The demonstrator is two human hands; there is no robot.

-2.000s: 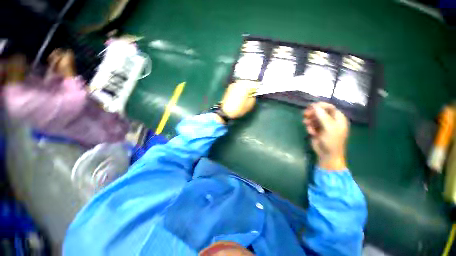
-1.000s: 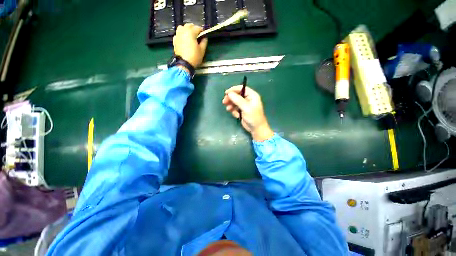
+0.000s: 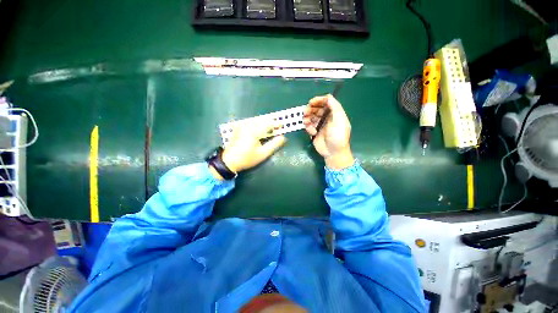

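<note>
A white carrier strip [image 3: 286,121] with two rows of dark dots lies slanted on the green bench. My left hand [image 3: 248,148] rests over its left part, fingers on the strip; part of the strip is hidden under it. My right hand [image 3: 331,126] is at the strip's right end and holds slim black tweezers [image 3: 321,121], which lean up and to the right. Another long pale strip [image 3: 278,67] lies flat behind. The black phone tray [image 3: 281,25] is cut off by the top edge, with several phone units in it.
At right lie an orange electric screwdriver [image 3: 430,92], a round dark mesh piece [image 3: 410,95] and a pale-yellow block [image 3: 459,98]. A fan [image 3: 541,143] and white machine [image 3: 453,244] stand beyond. A white power strip [image 3: 8,162] is at far left, another fan [image 3: 52,287] at lower left.
My left hand has come back from the tray towards me and now lies on the carrier strip. My right hand has moved right, to the strip's end. The view has shifted, with the tray higher.
</note>
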